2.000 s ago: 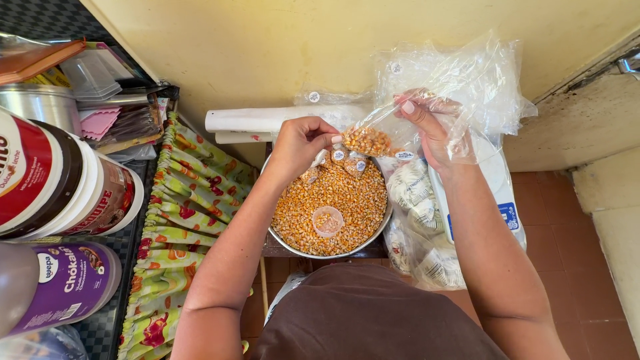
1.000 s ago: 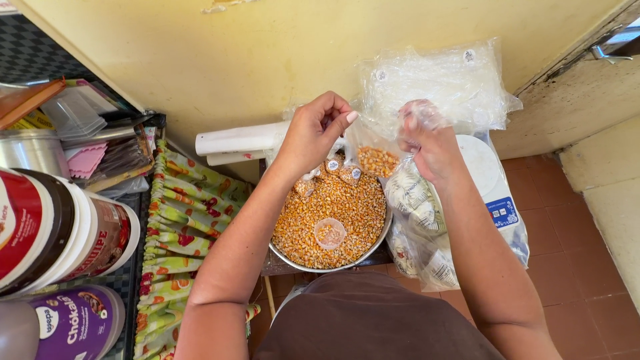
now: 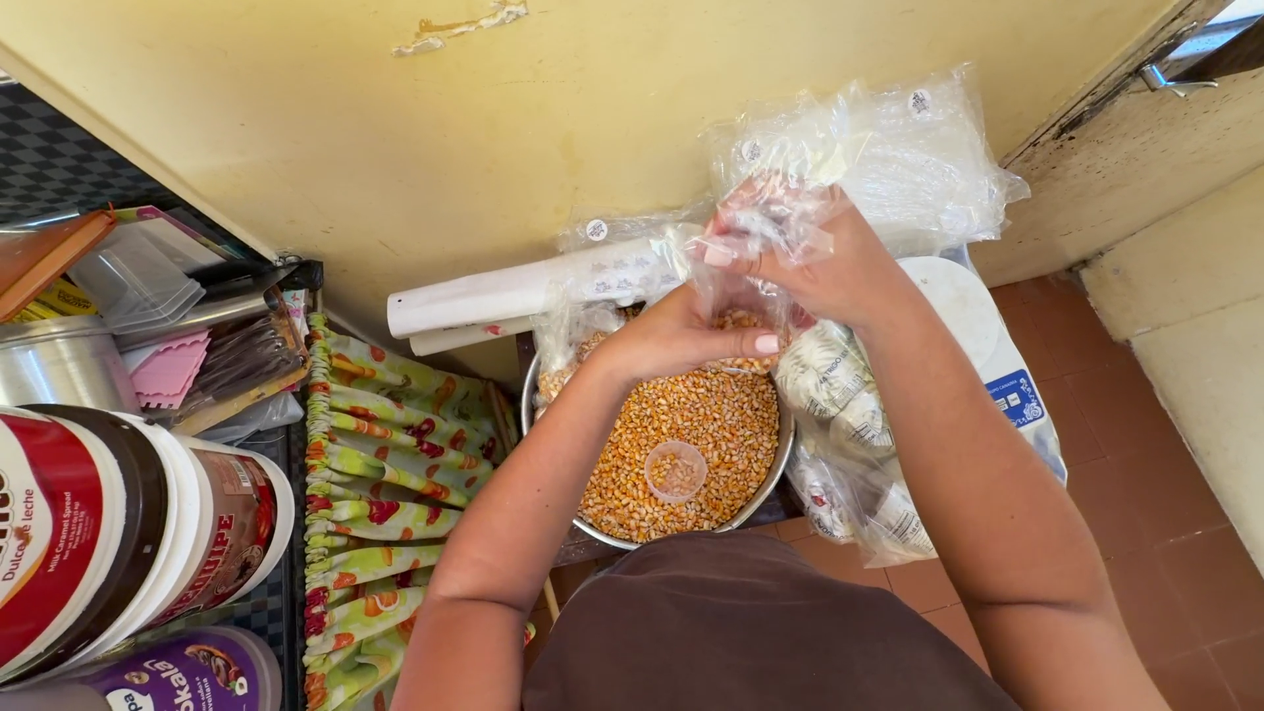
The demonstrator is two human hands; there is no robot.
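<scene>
My left hand (image 3: 681, 336) is around the lower part of a clear plastic bag (image 3: 746, 331) with corn kernels in its bottom. Higher up, my right hand (image 3: 800, 247) grips the gathered top of that bag, and loose film covers part of its fingers. Below both hands is a round metal bowl (image 3: 782, 464) filled with dried corn kernels (image 3: 721, 420). A small clear plastic cup (image 3: 675, 471) sits in the corn. Other small bags of corn (image 3: 583, 346) lie at the bowl's upper left, partly hidden by my left hand.
White paper rolls (image 3: 494, 296) lie against the yellow wall. Clear bags (image 3: 918, 158) are stacked behind my right hand. A bag of wrapped packets (image 3: 839, 395) and a white scale (image 3: 963, 306) stand at the right. Plastic tubs (image 3: 237, 523) and a patterned fabric curtain (image 3: 395, 494) are at the left.
Two seconds ago the bag of corn was held up between my hands, which were farther apart. My hands have come together, with the bag's top now bunched in my right hand.
</scene>
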